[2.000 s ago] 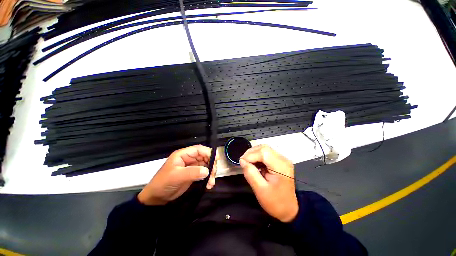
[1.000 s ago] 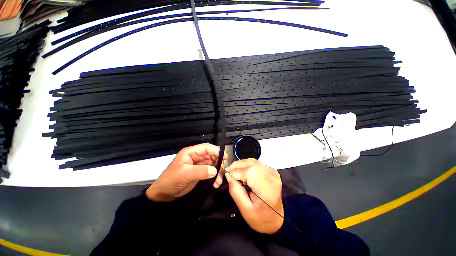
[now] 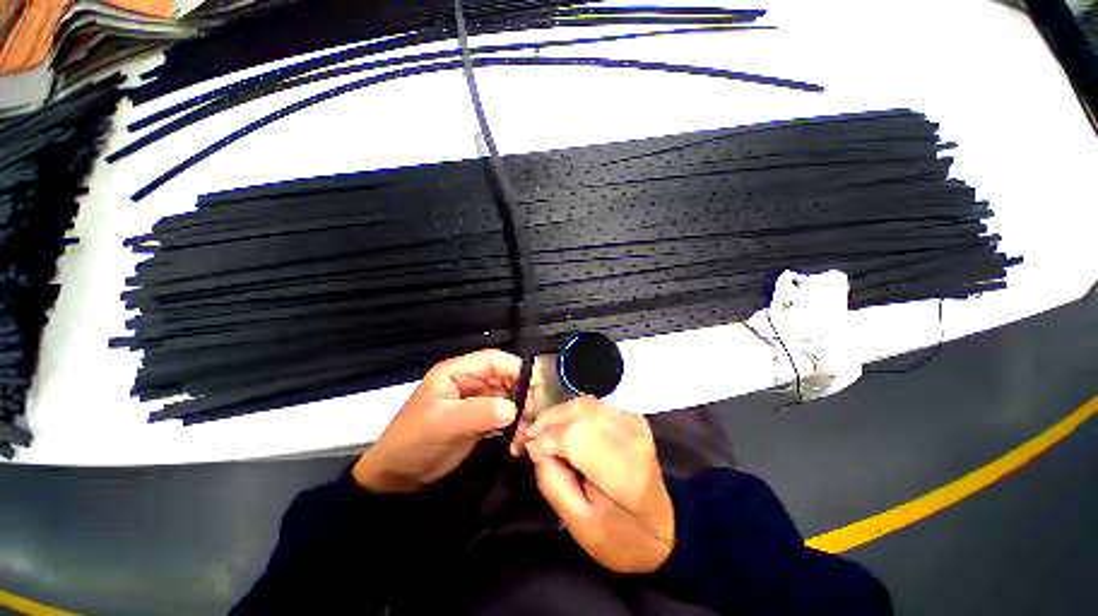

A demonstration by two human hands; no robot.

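My left hand [image 3: 443, 421] holds a long narrow black strap [image 3: 511, 241] between thumb and fingers; the strap stands up across the pile. My right hand [image 3: 600, 479] is closed beside it, fingertips at the strap's edge near the left fingers. The thin dark applicator shows in the right hand only as a faint line; its tip is hidden. The round paint pot [image 3: 591, 363], black inside with a blue-white rim, stands at the table edge just beyond my right hand.
A wide strap pile [image 3: 698, 211] lies in front. Separate curved straps [image 3: 650, 65] lie beyond it. A crumpled white cloth [image 3: 812, 331] with dark threads is right of the pot. Dark bundles [image 3: 36, 229] are at the left, fanned panels [image 3: 90, 48] at the far left. The floor has yellow lines.
My right hand has moved from the pot to the strap, left and toward me, and now sits slightly lower than a second ago. The left hand still holds the strap.
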